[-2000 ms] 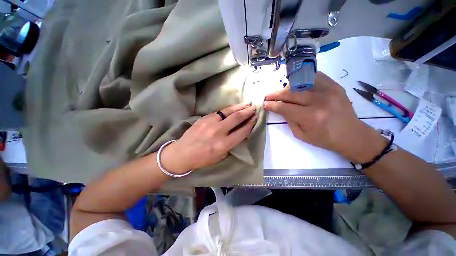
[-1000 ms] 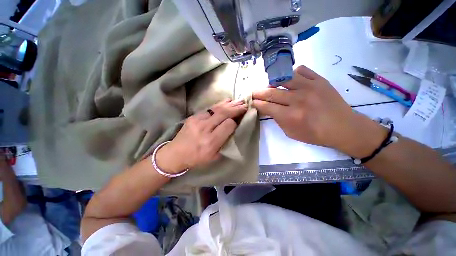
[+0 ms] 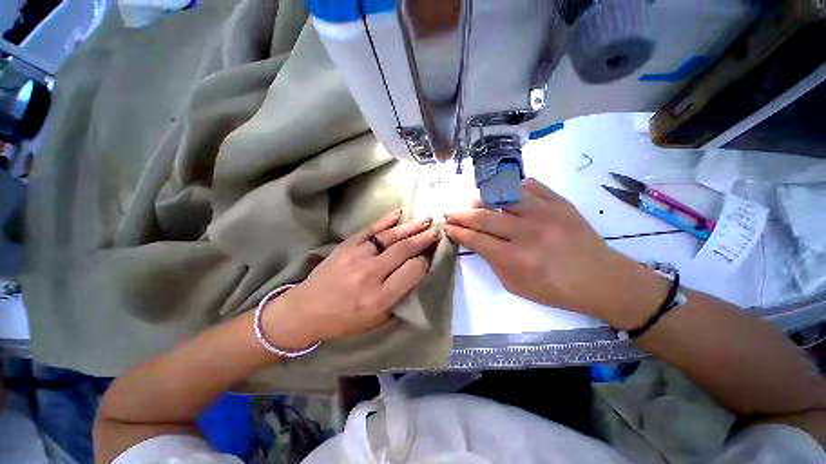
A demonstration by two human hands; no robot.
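Note:
The olive-khaki garment panel point(image 3: 145, 217) lies in folds on the table left of the needle, its edge under my fingertips. My left hand point(image 3: 362, 281) rests on the cloth with its fingertips pressing near the edge. My right hand point(image 3: 534, 249) pinches the cloth edge between thumb and fingers, just in front of the needle area. The sewing machine point(image 3: 362, 68) stands above, its lamp glare washing out the cloth by the presser foot. The round grey-blue attachment point(image 3: 499, 179) sits right of the needle, in front of part of my right hand.
Blue snips point(image 3: 666, 216) and a slim pink-red tool point(image 3: 675, 203) lie on the table at right, beside a white printed label point(image 3: 735, 228) and clear crumpled plastic point(image 3: 797, 195). A measuring tape point(image 3: 561, 352) runs along the front edge. A dark panel point(image 3: 761, 91) stands at upper right.
The view has shifted, showing more of the machine head. Both hands stay at the cloth edge by the needle; my left fingers are a little more spread.

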